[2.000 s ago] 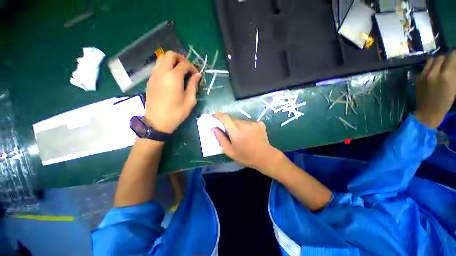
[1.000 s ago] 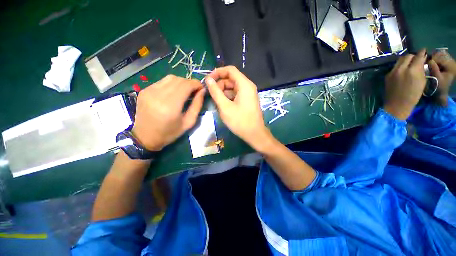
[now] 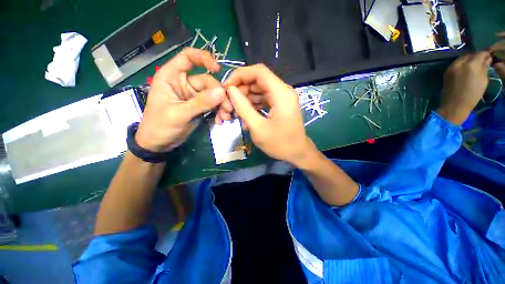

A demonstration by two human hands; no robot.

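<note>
A display module [image 3: 227,145] lies flat on the green bench below my fingertips, with a small orange-gold tab at its right edge. My left hand [image 3: 180,102] and my right hand [image 3: 268,111] meet just above its top end, each with thumb and fingers pinched together. A thin pale adhesive strip [image 3: 226,74] shows at the fingertips, partly hidden by the fingers. Loose liner strips [image 3: 202,42] lie beyond my hands, and more white strips [image 3: 315,104] lie to the right of them.
Large pale sheet [image 3: 61,138] and white crumpled wipe [image 3: 65,60] at left. Grey panel [image 3: 138,44] at upper left. Black tray [image 3: 326,41] with modules at upper right. A coworker's hand [image 3: 465,83] is at right; a sleeve lies across the lower right.
My right hand has left the module and come up to meet my left hand above it. My left hand has moved off the grey panel. The module's tab is now visible.
</note>
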